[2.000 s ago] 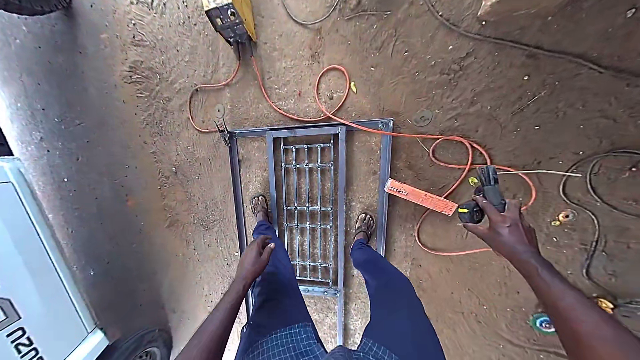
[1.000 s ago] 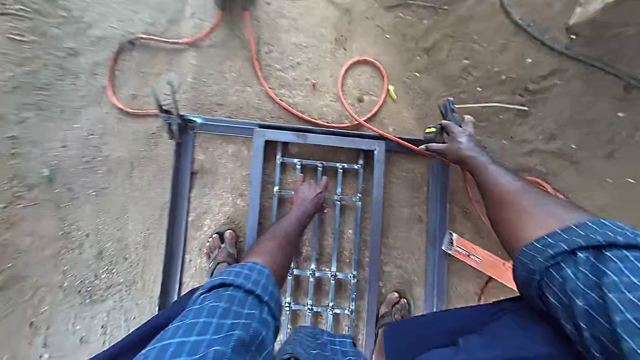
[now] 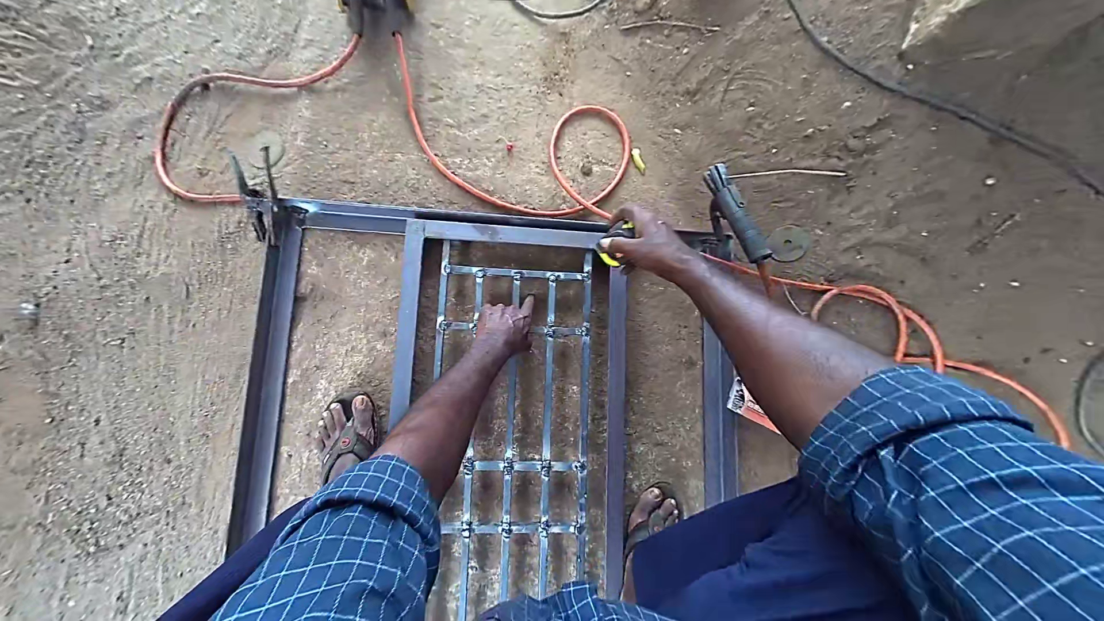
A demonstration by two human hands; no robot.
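My right hand [image 3: 651, 244] grips a black and yellow tape measure [image 3: 617, 243] at the top right corner of the inner steel frame [image 3: 616, 371]. Over the welded bar grille [image 3: 546, 405] is my left hand [image 3: 507, 328], fingers apart, near its second crossbar; whether it touches the bar I cannot tell. Around the inner frame lies a larger angle-iron frame [image 3: 274, 371]. A welding electrode holder [image 3: 738, 213] with a thin rod [image 3: 789, 172] in it rests by the outer frame's top right corner. A clamp [image 3: 261, 203] sits at the top left corner.
An orange cable [image 3: 414, 121] loops over the dirt beyond the frames and continues at right. A black cable [image 3: 931, 103] and a stone block [image 3: 966, 26] lie at upper right. An orange and white packet [image 3: 750, 405] is partly under my right arm. My feet in sandals [image 3: 349, 440] flank the grille.
The right hand has come from beside the orange packet to the inner frame's corner with the tape measure, leaving the electrode holder on the ground. My left hand has moved from near my knee to the grille.
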